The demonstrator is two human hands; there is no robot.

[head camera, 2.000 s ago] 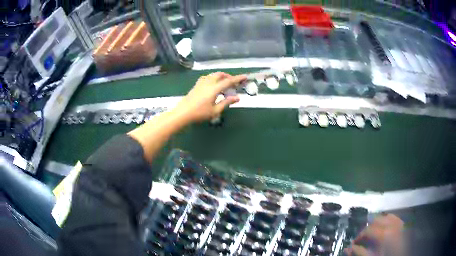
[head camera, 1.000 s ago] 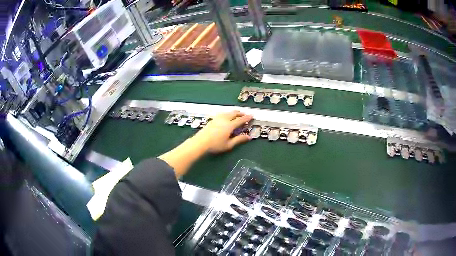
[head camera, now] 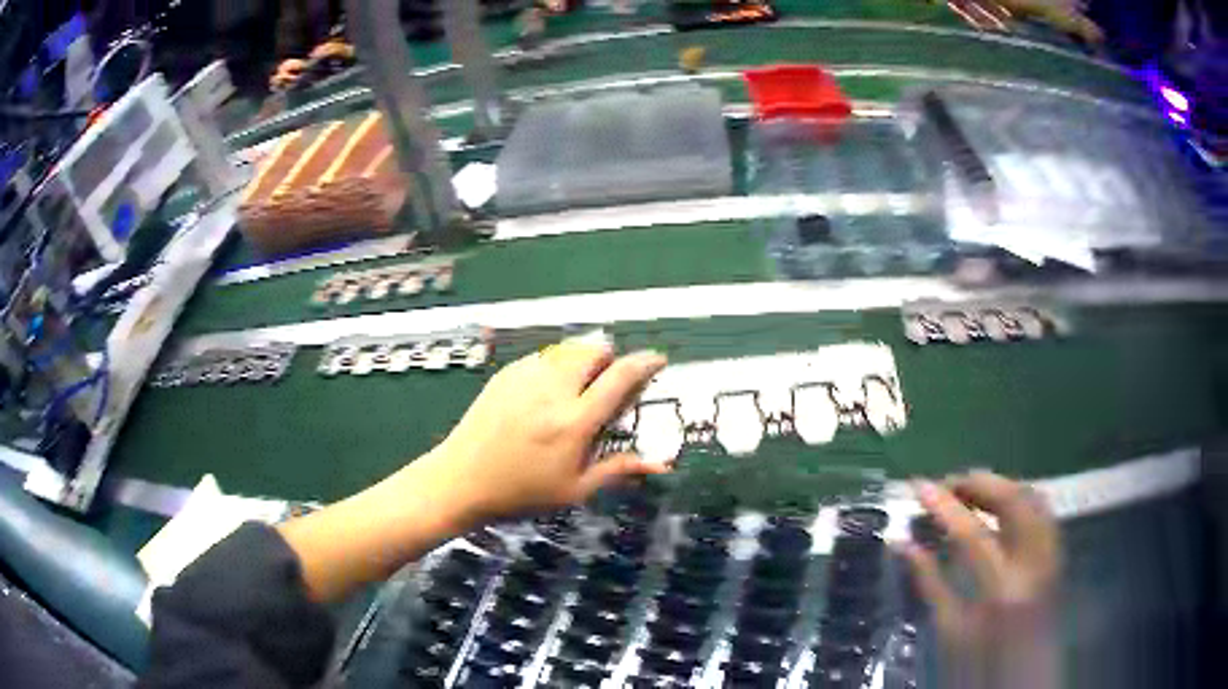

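Note:
My left hand (head camera: 539, 424) grips the left end of a metal fixture (head camera: 774, 390) between thumb and fingers, in front of me above the far edge of the blister tray. The fixture shows pale round seats along its scalloped lower edge. My right hand (head camera: 990, 559) is blurred, over the right side of the tray with fingers apart; whether it holds a small part cannot be told. The clear blister tray (head camera: 700, 592) has columns of black parts and lies at the bottom of the view.
Other fixtures lie on the green belt at left (head camera: 404, 353), farther left (head camera: 222, 365), far left back (head camera: 384, 281) and right (head camera: 983, 323). Beyond are an orange-brown stack (head camera: 323, 182), a cloudy grey block (head camera: 613, 146), a red bin (head camera: 797, 97) and clear trays (head camera: 855, 189). Metal posts stand behind.
My left hand has taken hold of a fixture from the belt and brought it nearer, over the tray's far edge. My right hand has come into view at right. The view has swung rightward.

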